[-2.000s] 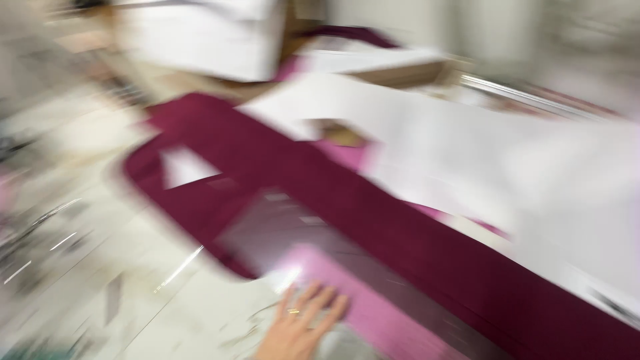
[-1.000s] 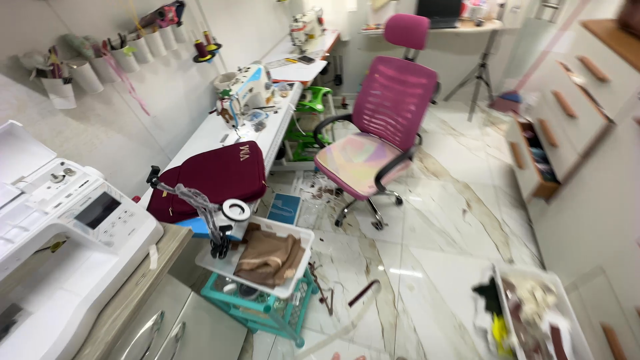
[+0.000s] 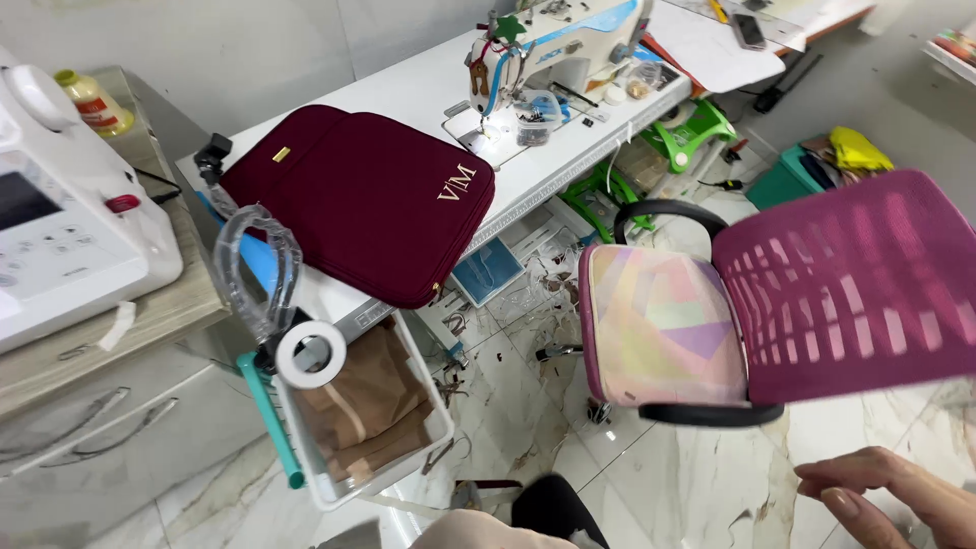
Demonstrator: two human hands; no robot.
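My right hand (image 3: 877, 492) is at the lower right, empty, fingers apart and slightly bent, below the pink mesh-backed office chair (image 3: 846, 290). My left hand is not in view. On the white sewing table lies a burgundy zippered case (image 3: 366, 198) with gold-coloured letters and a small gold tag. Just past it stands a sewing machine (image 3: 549, 53) with its lamp lit, a clear tub of small parts (image 3: 536, 118) by its needle.
A white basket of brown fabric (image 3: 446, 427) stands below the table's near end, beside a ring lamp (image 3: 310, 354). Another white machine (image 3: 69, 221) sits on the cabinet at left. Scraps litter the marble floor (image 3: 503, 412) near the chair. A teal bin (image 3: 781, 183) holds cloth.
The view has swung from burgundy fabric on a worktop to the room, then closer to the sewing table and chair. My right hand now shows at the lower right.
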